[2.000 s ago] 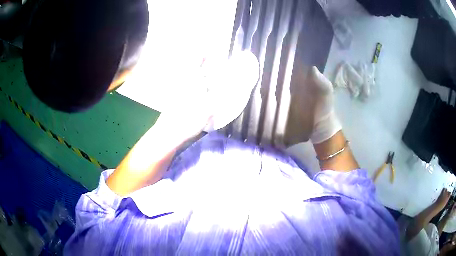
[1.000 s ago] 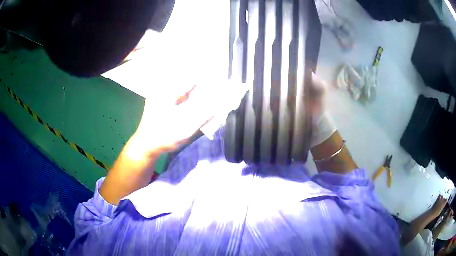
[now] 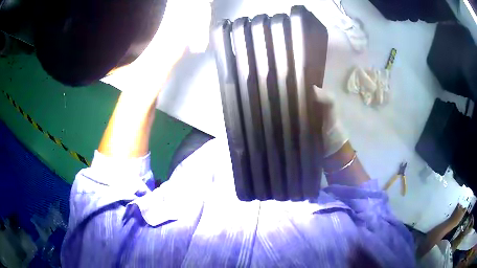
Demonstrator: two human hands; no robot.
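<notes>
A bundle of several black moulded cases (image 3: 272, 110) stands on edge, side by side, in front of my chest, with the ribbed narrow sides facing me. My right hand (image 3: 329, 123), in a white glove, grips the bundle from its right side; the fingers are hidden behind the cases. My left hand (image 3: 178, 31) is raised away from the cases at the upper left, under the lamp. Glare washes it out, so its fingers and anything in them cannot be made out.
The lamp's black head (image 3: 97, 39) is close at upper left. On the white table (image 3: 376, 136) lie crumpled white gloves or rags (image 3: 368, 86), a yellow-black stick (image 3: 390, 58) and yellow-handled nippers (image 3: 400, 178). Black stacks (image 3: 439, 136) line the right. Another person's arm (image 3: 444, 230) shows at lower right.
My left hand has moved off the cases, up and to the left into the glare. The bundle has come down towards my chest, so its top ends now show, and it tilts slightly.
</notes>
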